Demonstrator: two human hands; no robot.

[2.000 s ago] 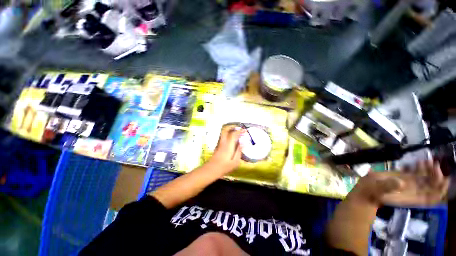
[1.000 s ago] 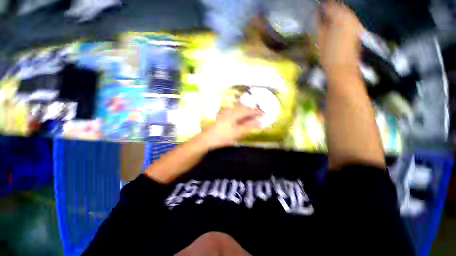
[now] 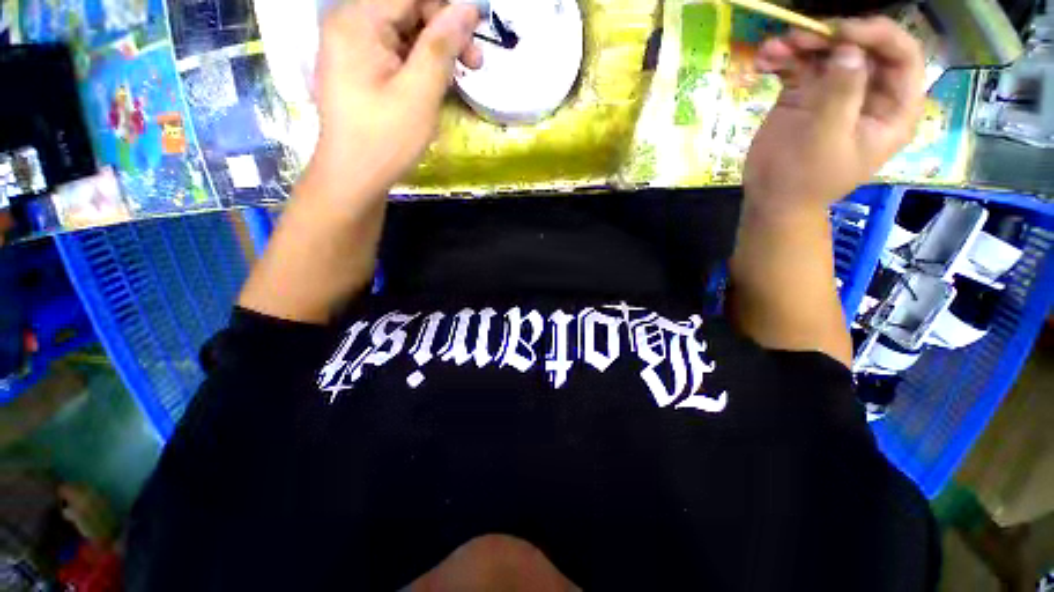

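Note:
A white round disc lies in the yellow tray at the top middle, with a dark wire at its centre. My left hand is at the disc's left edge, thumb and fingers bent close together. A small pale thing shows by its fingertips, cut by the top edge; whether the hand grips it or the disc is not clear. My right hand is right of the tray, above the printed sheets. It holds a thin pale-yellow stick between thumb and fingers.
Printed sheets cover the bench's near edge. A black box is at the far left. Blue crates stand below the edge on both sides; the right one holds white and black parts. A grey object is at upper right.
The view has tipped down and closer. My right hand has come back from beyond the tray and now holds the pale-yellow stick. My left hand stays by the white disc.

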